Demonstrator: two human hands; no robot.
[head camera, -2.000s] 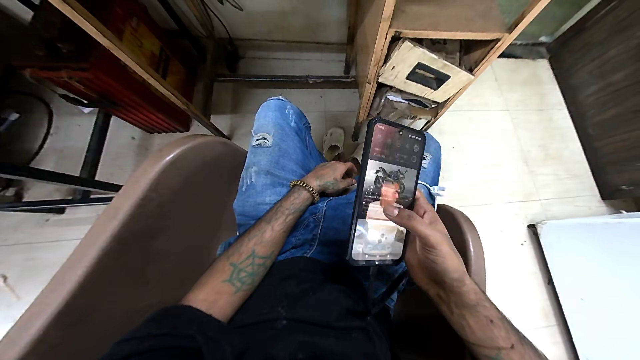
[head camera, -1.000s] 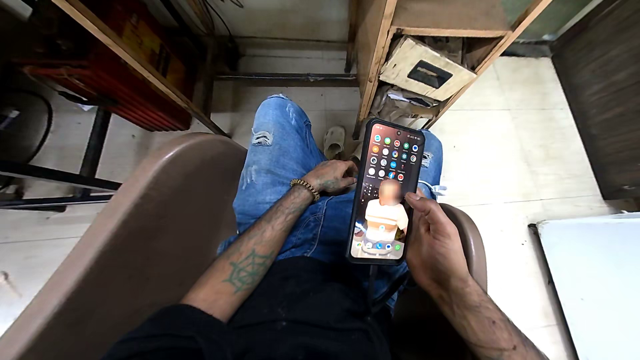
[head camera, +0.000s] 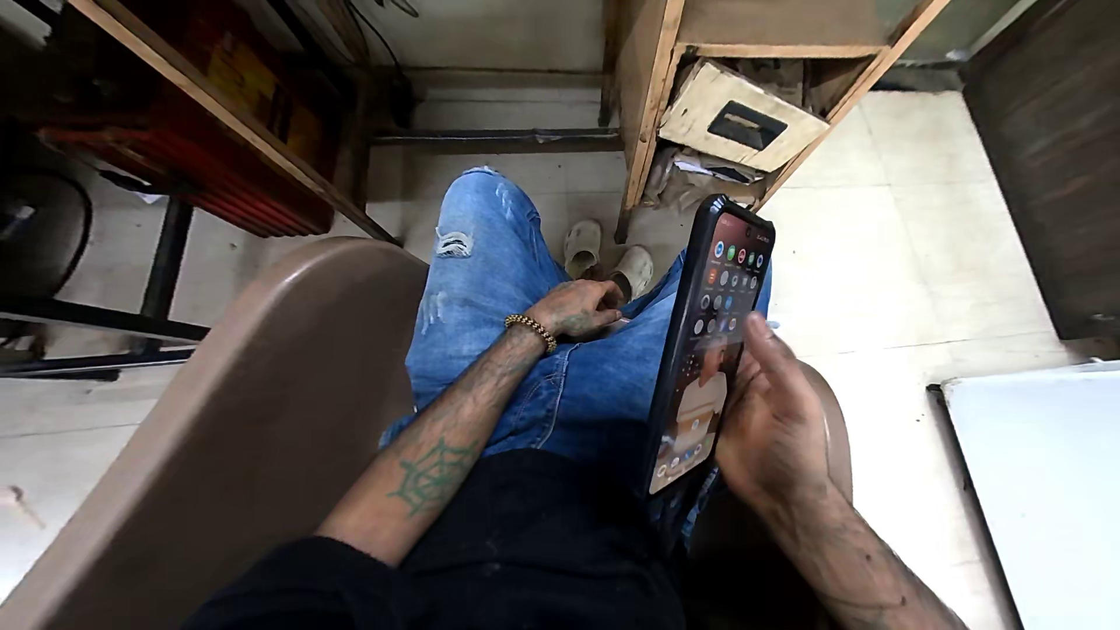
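My right hand (head camera: 774, 411) holds a smartphone (head camera: 713, 350) in a black case above my lap. The phone stands tilted, its lit screen of app icons turned toward the right, and my thumb lies along its right edge. My left hand (head camera: 577, 310) rests on the blue ripped jeans (head camera: 490, 289) between my thighs, its fingers curled; whether they hold anything is hidden. A beaded bracelet (head camera: 531, 332) circles that wrist.
I sit in a brown chair (head camera: 297, 350). Ahead stands a wooden shelf unit (head camera: 652, 105) holding a cream panel (head camera: 700, 96) with a cutout. Red equipment (head camera: 192, 166) is at left, a white surface (head camera: 1041, 472) at right. Shoes (head camera: 583, 248) rest on the tiled floor.
The phone screen went from a picture of a motorcycle to app icons. Since the last earlier frame, my right hand has turned the phone so that it now stands more edge-on.
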